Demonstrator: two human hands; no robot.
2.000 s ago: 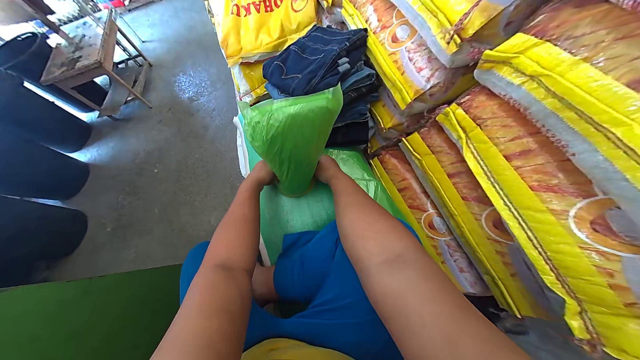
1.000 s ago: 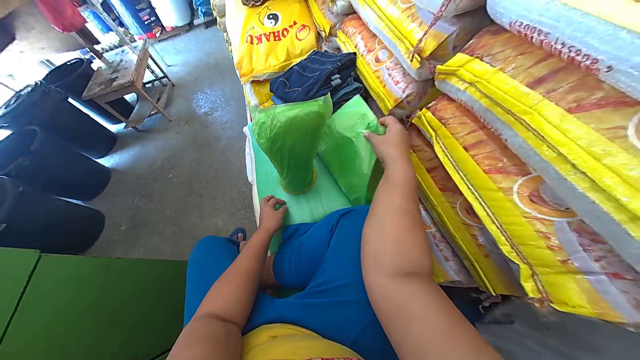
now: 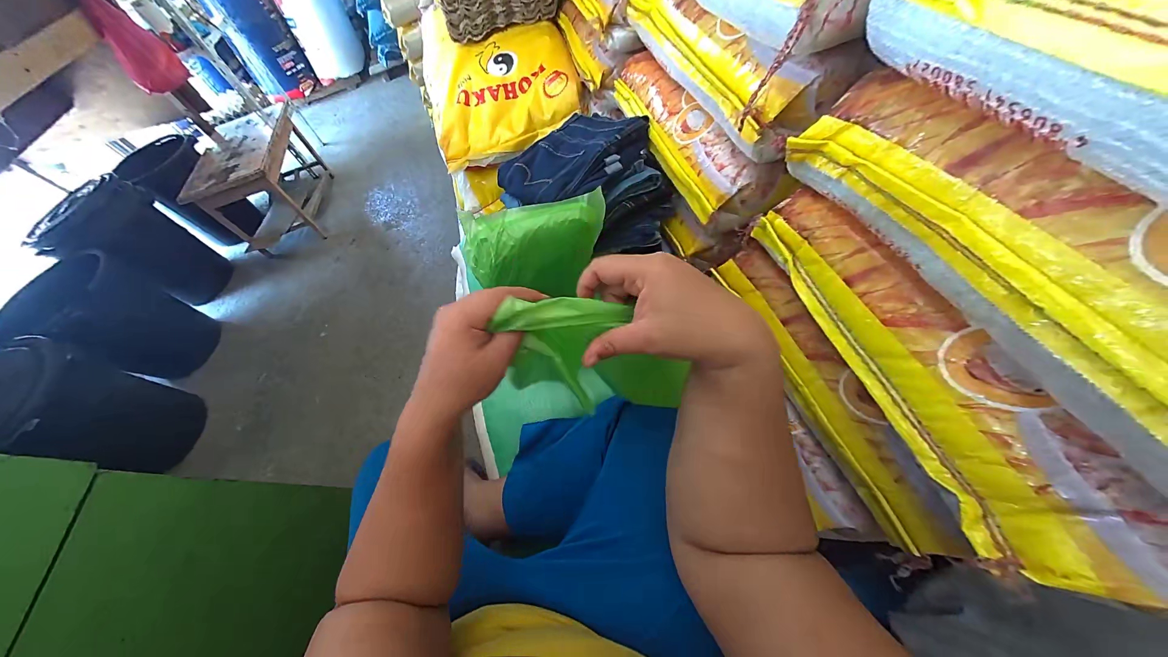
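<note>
A green plastic bag [image 3: 570, 342] is stretched between my hands above my lap. My left hand [image 3: 479, 342] pinches its left end between thumb and fingers. At its right end is my right hand [image 3: 662, 310], thumb and fingers curled around the edge of the plastic; part of the bag hangs below. Just beyond my hands stands another green plastic bag [image 3: 534, 242], its lower part hidden behind them. Under both lies a pale green woven surface [image 3: 506, 411]. Folded dark blue jeans [image 3: 575, 160] are stacked behind the standing bag.
Large yellow-edged sacks [image 3: 912, 274] are piled along the right. A yellow sack [image 3: 511, 87] lies behind the jeans, below a woven basket [image 3: 497, 14]. Several black bins [image 3: 109, 301] and a wooden stool [image 3: 242, 160] stand at left. A green panel [image 3: 201, 557] is at lower left.
My left hand has risen from beside the woven surface to the loose green bag. My right hand has brought that bag inward from the right, in front of the standing one.
</note>
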